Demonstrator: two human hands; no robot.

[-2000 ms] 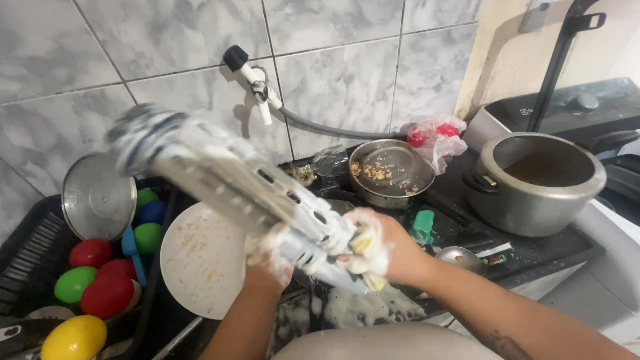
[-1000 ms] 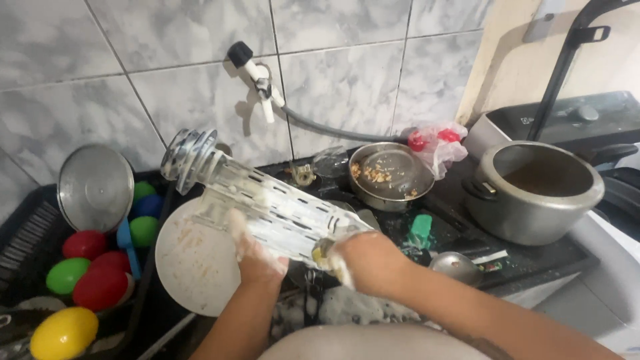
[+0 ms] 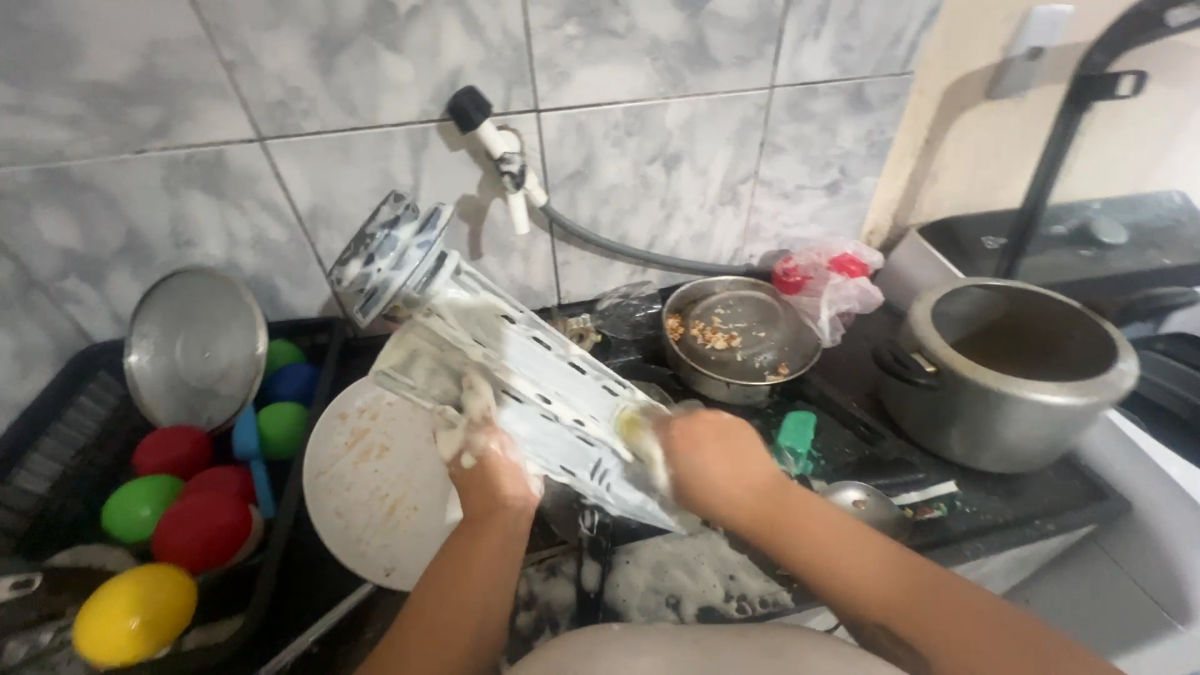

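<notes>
A long slotted rack, pale and coated with suds, slants across the middle, its rounded end toward the wall tap. My left hand, foamy, grips its lower left side. My right hand is blurred and closed around a yellowish sponge, pressed on the rack's lower right end. Behind my left hand is a white plate with food residue. Suds cover the sink area beneath.
A black dish basket at left holds a round metal lid and colourful cups or bowls. The wall tap has a grey hose. A metal pan with food scraps, a green utensil and a large pot stand at right.
The rack has shifted and turned in my hands; its rounded end now points more upward. My right hand stays near its lower end, with the sponge.
</notes>
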